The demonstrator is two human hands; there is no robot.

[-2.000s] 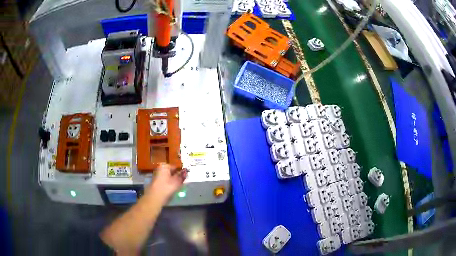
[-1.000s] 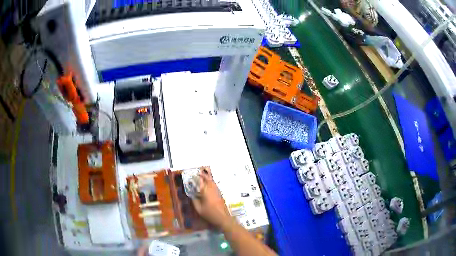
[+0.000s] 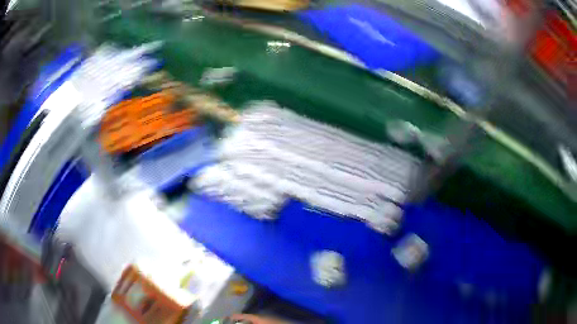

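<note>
The view is strongly blurred. White housings lie in a dense block (image 3: 316,164) on the blue mat (image 3: 253,234). Two loose housings lie apart from the block, one at the mat's middle (image 3: 328,268) and one farther right (image 3: 410,252). An orange-brown fixture (image 3: 152,300) shows on the white machine table (image 3: 133,221) at the lower left; its contents are too blurred to tell. A skin-coloured sliver, apparently my right hand (image 3: 254,318), is cut off by the bottom edge; its fingers and any hold are hidden. My left hand is out of view.
The green conveyor (image 3: 322,88) runs behind the housings, with a few scattered housings on it. A blue screw bin (image 3: 177,158) and orange spare fixtures (image 3: 148,120) are at left. Another blue sheet (image 3: 373,38) lies beyond the belt, and a red-orange object (image 3: 557,47) is at upper right.
The view has swung right, towards the mat and conveyor. The machine has shifted to the lower left. The hand that held a housing over the fixture is now almost wholly out of view.
</note>
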